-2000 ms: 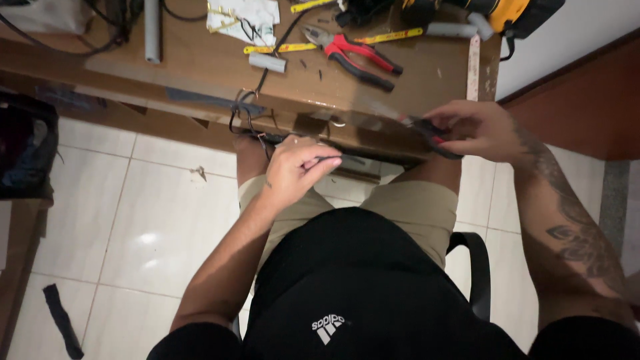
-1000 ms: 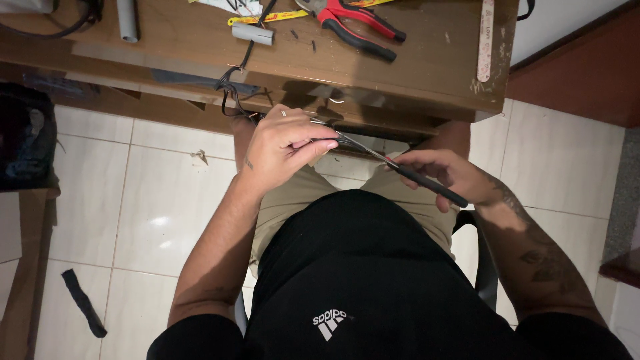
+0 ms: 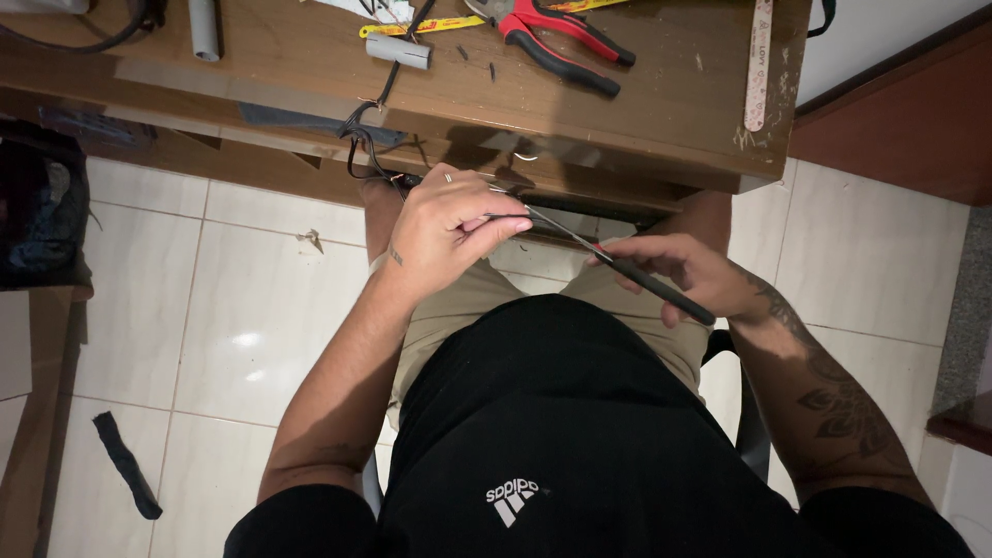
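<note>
My left hand [image 3: 457, 225] pinches a thin dark cable end between thumb and fingers, below the desk's front edge. In my right hand [image 3: 674, 275] is a slim tool [image 3: 659, 291] with a black handle, a bit of red and a long thin metal part; its exact kind is unclear. The metal part reaches to the fingertips of my left hand. A black cable [image 3: 360, 132] hangs over the desk edge and runs down behind my left hand. Diagonal pliers [image 3: 562, 46] with red and black handles lie on the desk above my hands.
On the wooden desk [image 3: 682, 101] lie a grey tube piece [image 3: 399, 50], another grey tube [image 3: 204, 31], a yellow strip [image 3: 457, 23] and a patterned nail file [image 3: 758, 66]. A dark strip [image 3: 126, 465] lies on the tiled floor, left. A dark bag [image 3: 39, 205] stands at far left.
My right hand first held the tool apart from my left hand; now its metal part reaches the left fingertips. The left hand keeps its pinch. The view has shifted somewhat.
</note>
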